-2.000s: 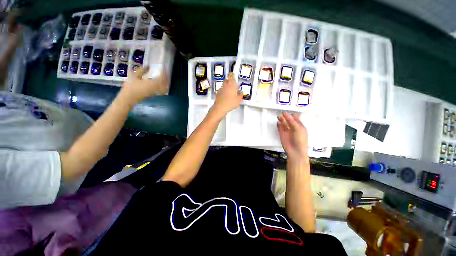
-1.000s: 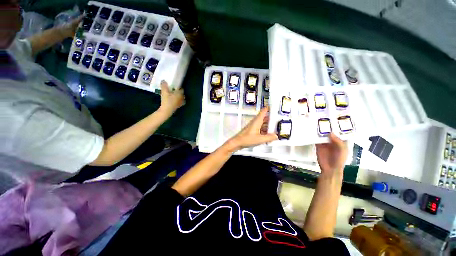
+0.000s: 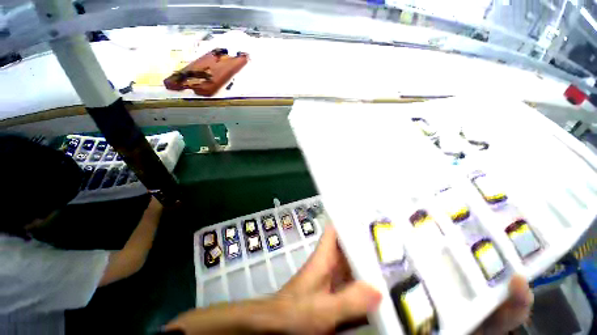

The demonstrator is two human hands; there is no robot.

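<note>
A white compartment tray [image 3: 353,176] is held up, tilted, close in front of me at the right. It carries several watch units [image 3: 488,258] with pale centres and dark rims; its upper part is washed out by glare. My left hand [image 3: 327,288] grips its near left edge, thumb on the rim. My right hand [image 3: 514,307] holds its near edge lower right, mostly hidden under the tray. A second white tray [image 3: 258,281] lies on the green bench, with watch units in its far rows and bare pockets nearer me.
A person with dark hair and a pale sleeve [image 3: 52,275] sits at the left beside another tray of dark units [image 3: 121,190]. A dark-wrapped post [image 3: 124,131] stands between us. Behind is a white bench [image 3: 314,69] with a reddish-brown object [image 3: 208,72].
The held tray is higher, closer and more tilted, farther off the lower tray. The view has tipped up, showing the bench behind. The neighbour's tray appears farther left.
</note>
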